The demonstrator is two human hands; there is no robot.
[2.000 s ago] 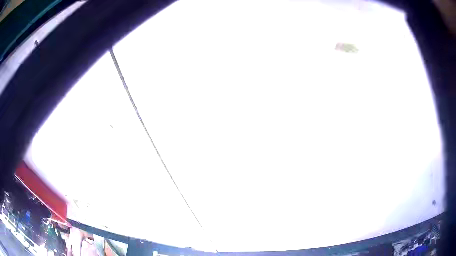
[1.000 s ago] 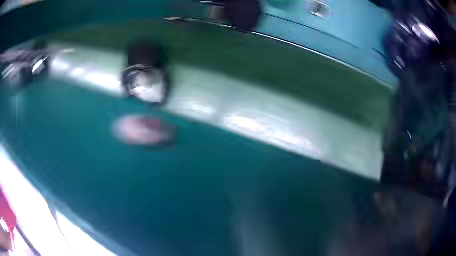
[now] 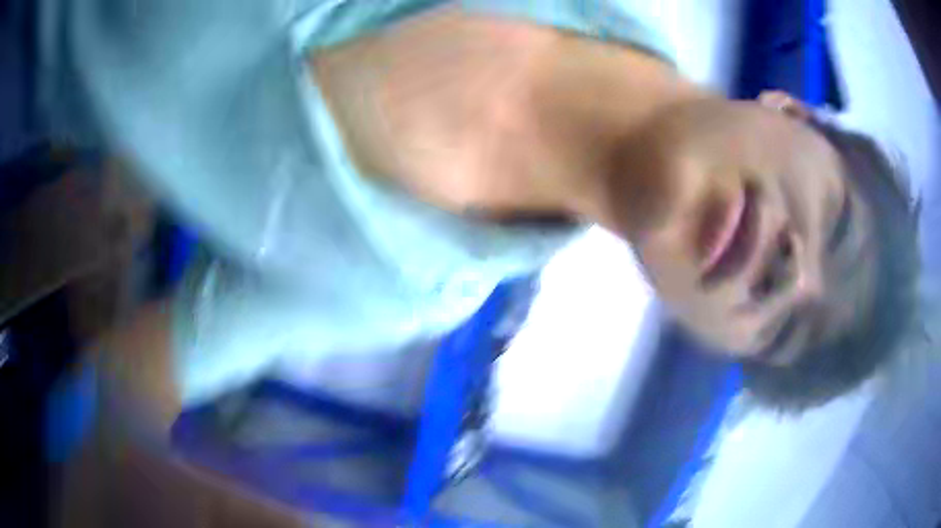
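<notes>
Neither of my hands can be made out. A person in a light blue-green top (image 3: 258, 175) fills much of the view, very close and turned sideways, with the head toward the right. An arm (image 3: 150, 361) comes out of the sleeve at the lower left. A blurred skin-toned shape (image 3: 175, 495) lies along the bottom left edge; I cannot tell whose it is. No headphone parts or soldering tools can be made out.
Behind the person are blue bars or frames (image 3: 439, 423) and a bright white block-like shape (image 3: 578, 351). A pale surface (image 3: 784, 464) shows at the lower right. The far left is dark and blurred.
The view has swung from a bright white surface, past the blurred green bench and belt, to a close, sideways view of a person. The bench is out of the picture now.
</notes>
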